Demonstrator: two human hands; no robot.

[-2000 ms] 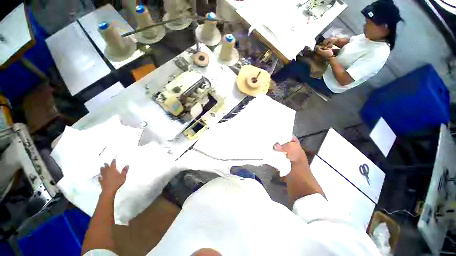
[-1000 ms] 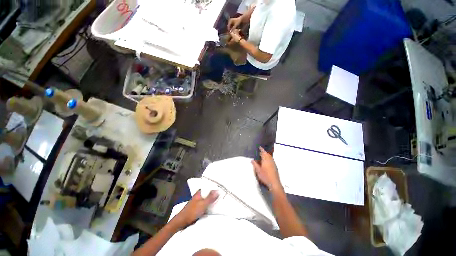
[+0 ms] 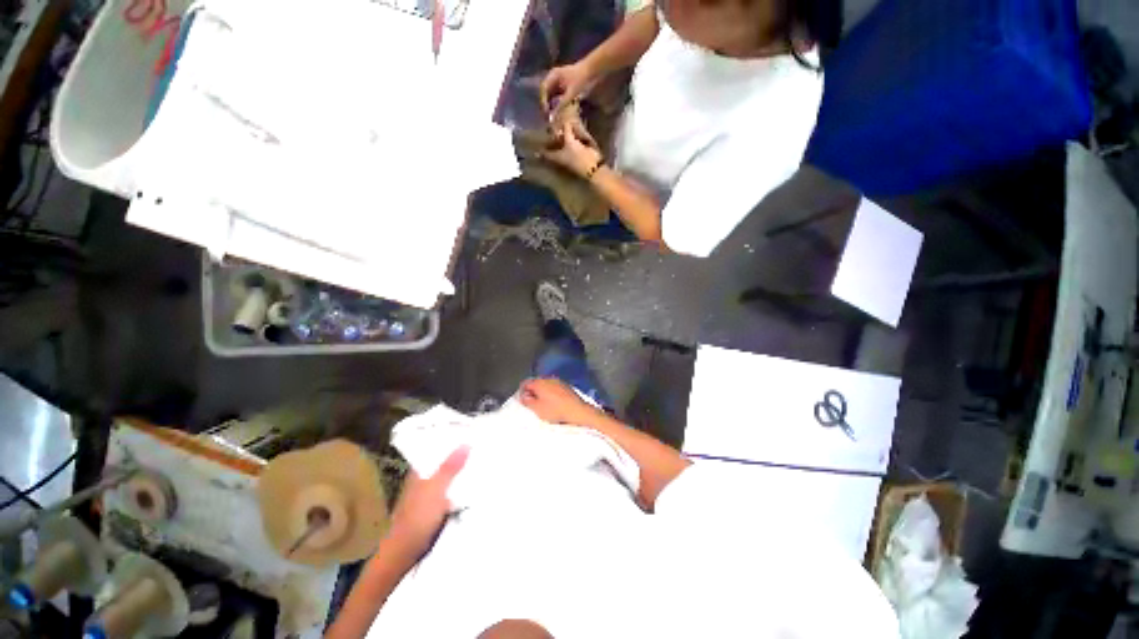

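Observation:
A white garment piece point(image 3: 481, 431) is bunched on my lap in front of me and merges with my white shirt. My left hand point(image 3: 431, 494) grips its left side, with the fingers partly hidden behind the cloth. My right hand point(image 3: 550, 402) is at its far edge with the fingers curled on the cloth. Whether a tool is in either hand cannot be seen.
A seated person point(image 3: 724, 125) handles brown cloth ahead. A grey parts bin point(image 3: 327, 346) is under a table with white pieces point(image 3: 337, 137). Scissors point(image 3: 834, 412) lie on the white bench point(image 3: 787, 375) at right. A tape roll point(image 3: 322, 506) and cones are lower left.
My view has turned right and moved, so the overlock machine has left the picture. The cloth is now bunched, and my right hand has moved from the cloth's right side to its far edge.

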